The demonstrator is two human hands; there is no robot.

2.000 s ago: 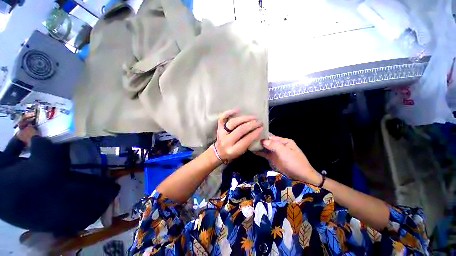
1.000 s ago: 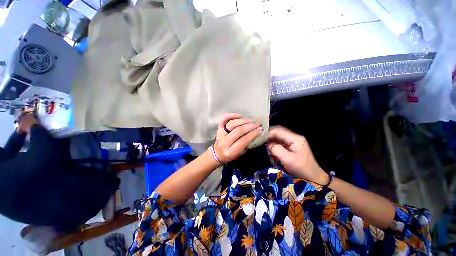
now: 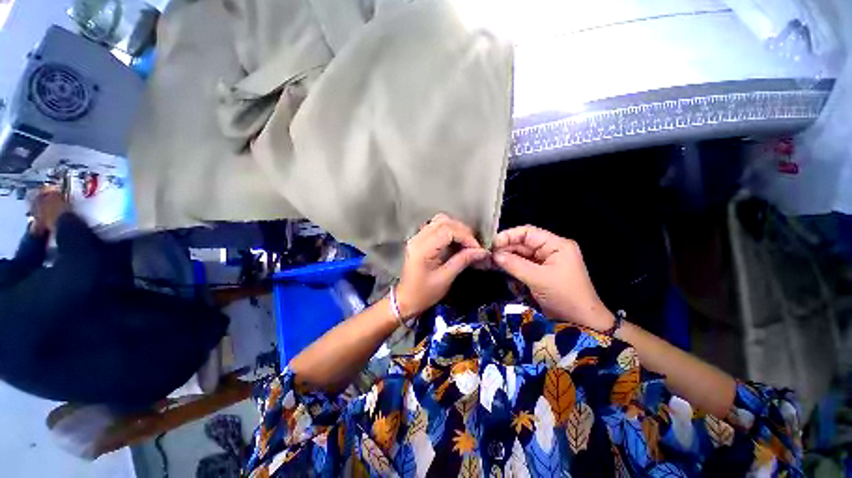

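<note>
A large limp khaki garment piece (image 3: 402,131) lies over the left of the white table and hangs over its front edge. My left hand (image 3: 437,266) pinches the lower corner of the cloth between thumb and fingers. My right hand (image 3: 549,273) pinches the same corner from the right. The fingertips of both hands nearly touch there, and the folded edge of the cloth runs up from them. What lies between the fingertips is too small to tell.
A grey edge ruler (image 3: 673,117) runs along the front of the white tabletop (image 3: 607,51). A crinkled white plastic bag (image 3: 811,173) hangs at the right. A blue crate (image 3: 313,313) is below the table. Another person (image 3: 93,308) works at the left.
My left hand lay flat on the cloth and now pinches its corner. My right hand, slightly off the corner a second ago, now meets the left there. The view has shifted slightly.
</note>
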